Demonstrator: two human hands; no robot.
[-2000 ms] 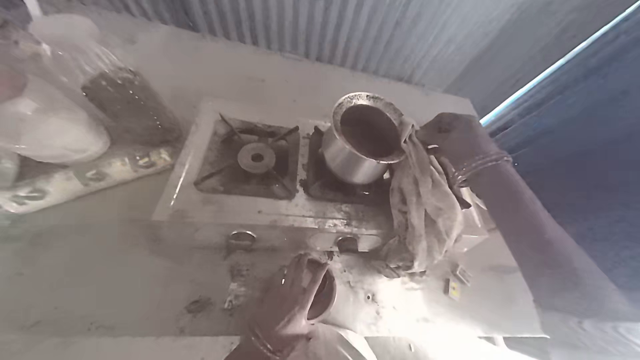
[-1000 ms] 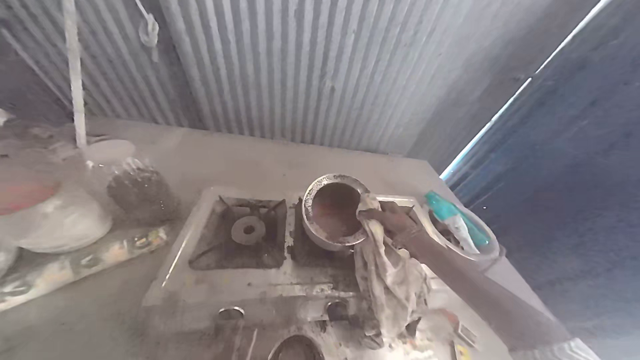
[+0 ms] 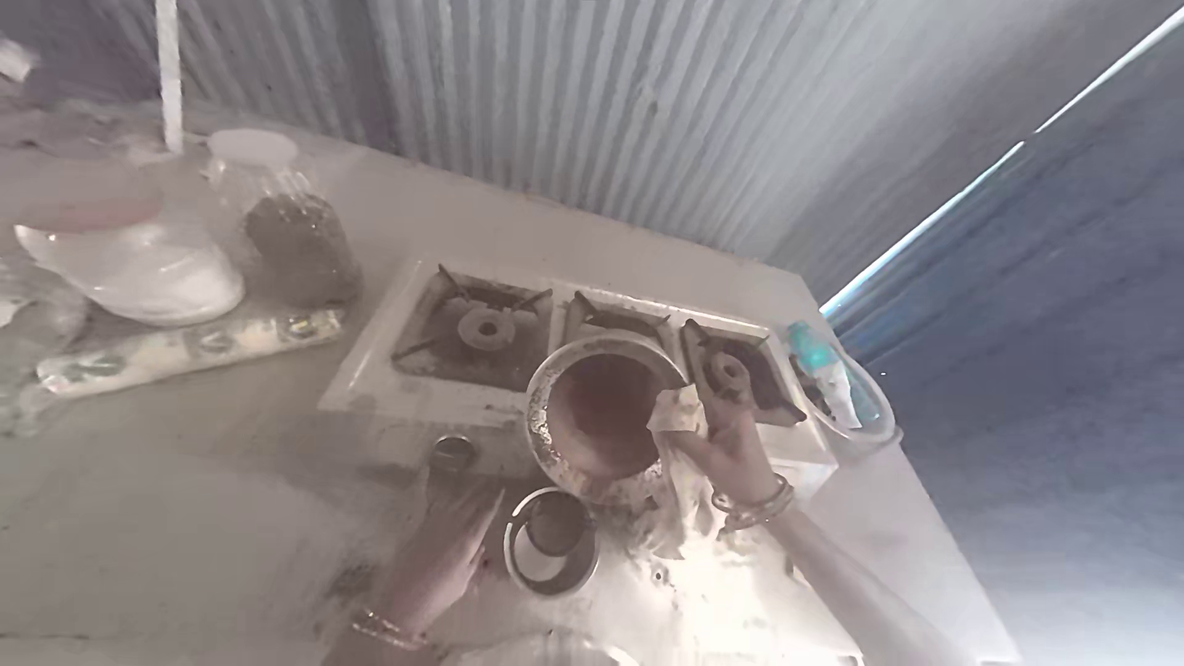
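A metal pot (image 3: 606, 416) with brown liquid inside is held over the front of the gas stove (image 3: 379, 370). My right hand (image 3: 735, 449) grips its rim at the right through a crumpled cloth (image 3: 683, 481). Below and left of the pot, a small round metal cup (image 3: 552, 541) stands near the stove's front edge, with something dark and something pale inside. My left hand (image 3: 449, 536) is just left of this cup, beneath a stove knob (image 3: 454, 450); whether its fingers touch the cup is unclear. Part of another round rim (image 3: 555, 647) shows at the bottom edge.
At the left lie a clear jar (image 3: 301, 231) with dark contents, a white container in plastic (image 3: 148, 268) and a long patterned packet (image 3: 194, 350). A plastic basket (image 3: 879, 407) with a teal-topped bottle (image 3: 814, 351) stands right of the stove. Corrugated sheet metal (image 3: 592, 120) rises behind.
My right hand has brought the pot from over the burner toward the front, near the cup. The right burner, earlier hidden, now shows. The view has shifted.
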